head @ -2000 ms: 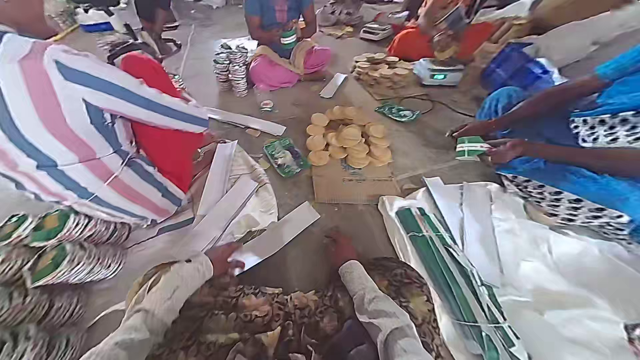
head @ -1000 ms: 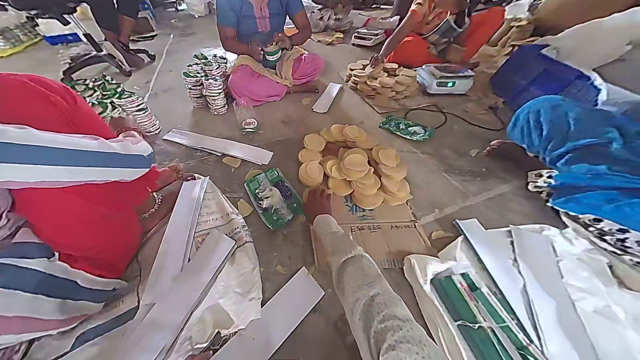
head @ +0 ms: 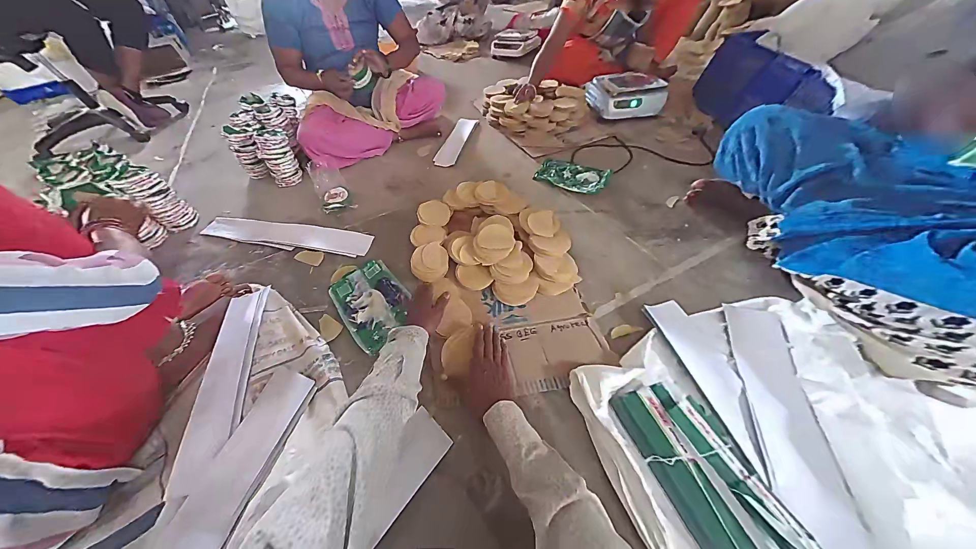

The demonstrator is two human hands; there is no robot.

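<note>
Stacks of thin round yellow discs [head: 515, 282] lie on a flattened cardboard sheet [head: 545, 343] in front of me. Some discs [head: 457, 343] lie between my two hands at the sheet's near left corner. My left hand [head: 427, 309] touches the left side of these discs, beside a green printed plastic packet [head: 371, 305]. My right hand [head: 489, 366] rests against their right side, fingers pointing forward. Whether either hand grips a disc cannot be told. Under my left forearm lies a white strip [head: 412, 465].
White strips [head: 221, 389] lie on a sack at left; green and white strips [head: 686, 450] are on white sacking at right. People sit left, right and ahead. Packed round stacks [head: 263, 141], a weighing scale [head: 627, 95] and a black cable [head: 648, 152] lie farther off.
My left hand has gone from the white strip to the discs. My right hand, out of sight one second ago or unclear, now lies beside them. The view has shifted.
</note>
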